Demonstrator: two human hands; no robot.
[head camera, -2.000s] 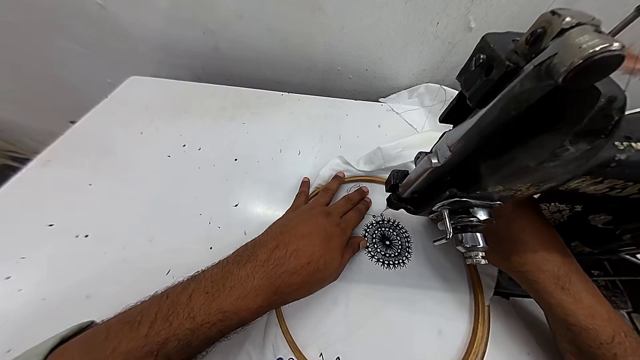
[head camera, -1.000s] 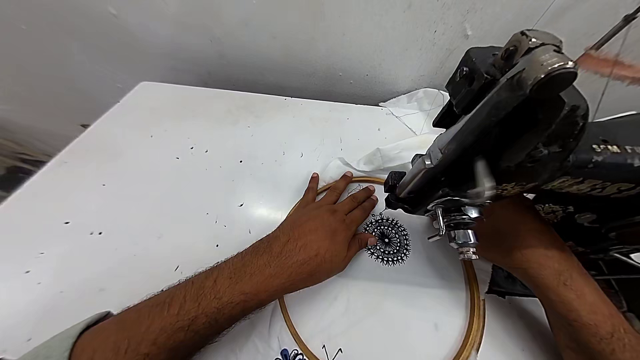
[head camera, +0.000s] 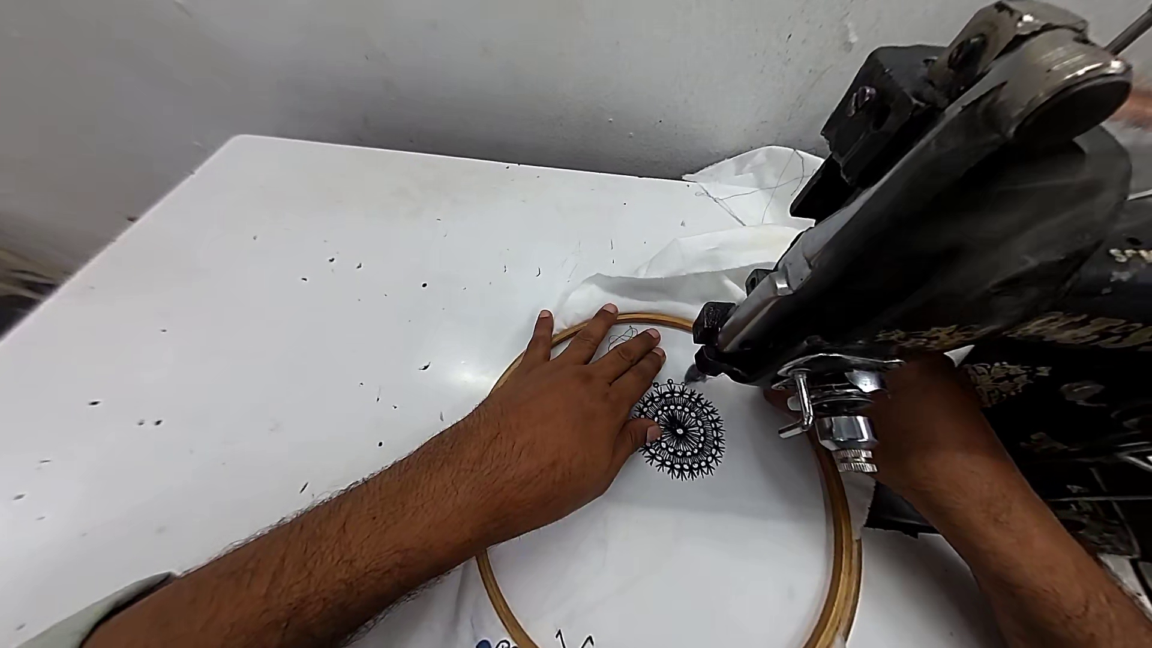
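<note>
White cloth (head camera: 711, 549) is stretched in a wooden embroidery hoop (head camera: 841, 540) under the head of a black sewing machine (head camera: 936, 234). A round black embroidered motif (head camera: 681, 429) lies just below the needle area. My left hand (head camera: 576, 423) rests flat on the cloth with fingers spread, its fingertips reaching the hoop's upper left rim and its thumb touching the motif's left edge. My right hand (head camera: 909, 423) is at the hoop's right side, behind the machine's metal tension knob (head camera: 846, 432); its fingers are mostly hidden, so its hold is unclear.
Loose white cloth (head camera: 702, 261) bunches behind the hoop. A white tabletop (head camera: 315, 342) with dark specks and thread bits extends left, and a grey wall (head camera: 432, 81) stands behind it. The machine's arm fills the right side. Blue and black marks show on the cloth at the bottom edge.
</note>
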